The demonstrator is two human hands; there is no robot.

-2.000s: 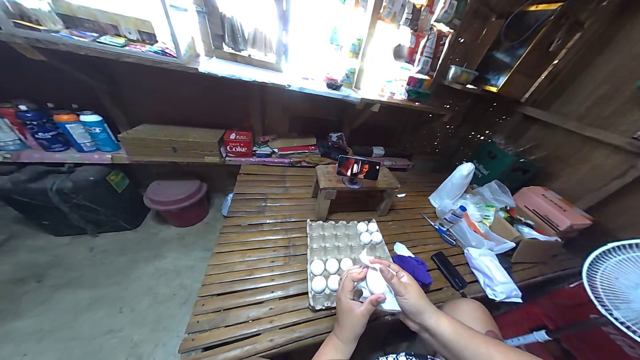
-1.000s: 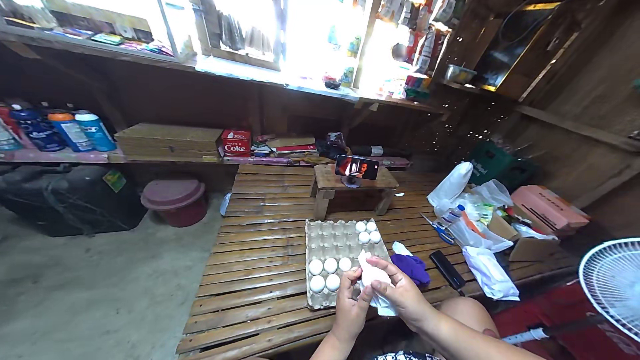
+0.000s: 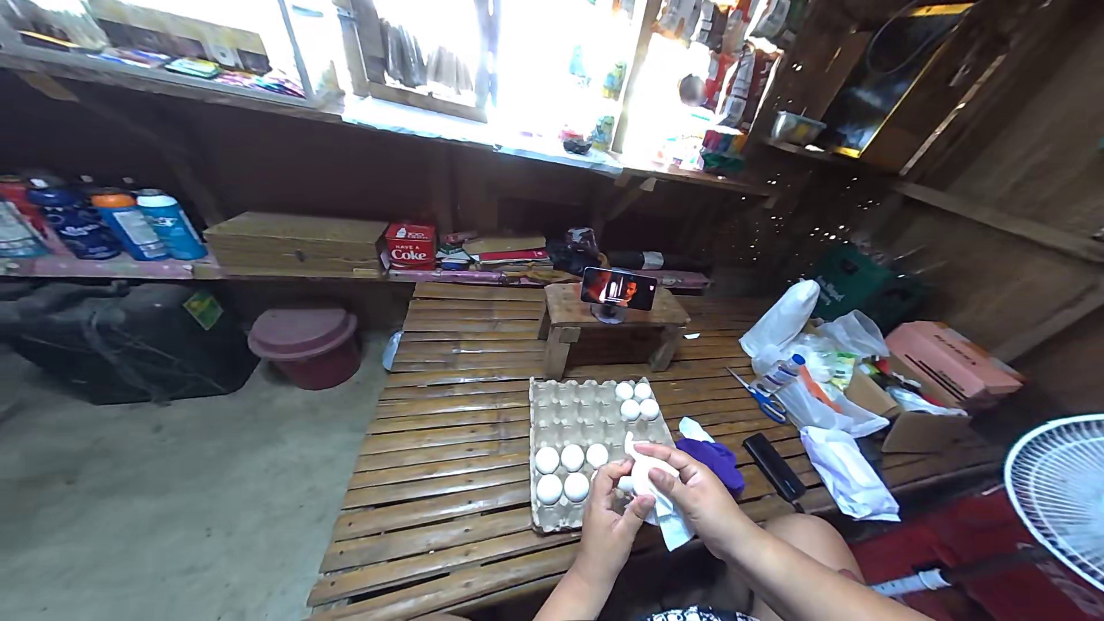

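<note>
My left hand (image 3: 614,509) and my right hand (image 3: 690,492) meet over the near right corner of a cardboard egg tray (image 3: 569,418). Between them is a white egg (image 3: 627,485), partly hidden, which my left fingers hold. A white tissue or cloth (image 3: 649,479) is pinched in my right hand and lies against the egg, its end hanging below. Several white eggs (image 3: 573,457) sit in the near left cups of the tray, and several more (image 3: 640,410) fill its far right corner. A purple cloth (image 3: 712,462) lies beside my right hand.
A phone (image 3: 618,288) stands on a small wooden stool (image 3: 565,312) behind the tray, on the bamboo-slat platform (image 3: 448,448). To the right lie blue-handled scissors (image 3: 768,404), a black case (image 3: 774,467), plastic bags (image 3: 780,332) and a pink box (image 3: 953,362). A fan (image 3: 1065,492) stands at far right.
My hands have stayed close together near the tray's corner, while the fingers and the white tissue or cloth have shifted around the egg.
</note>
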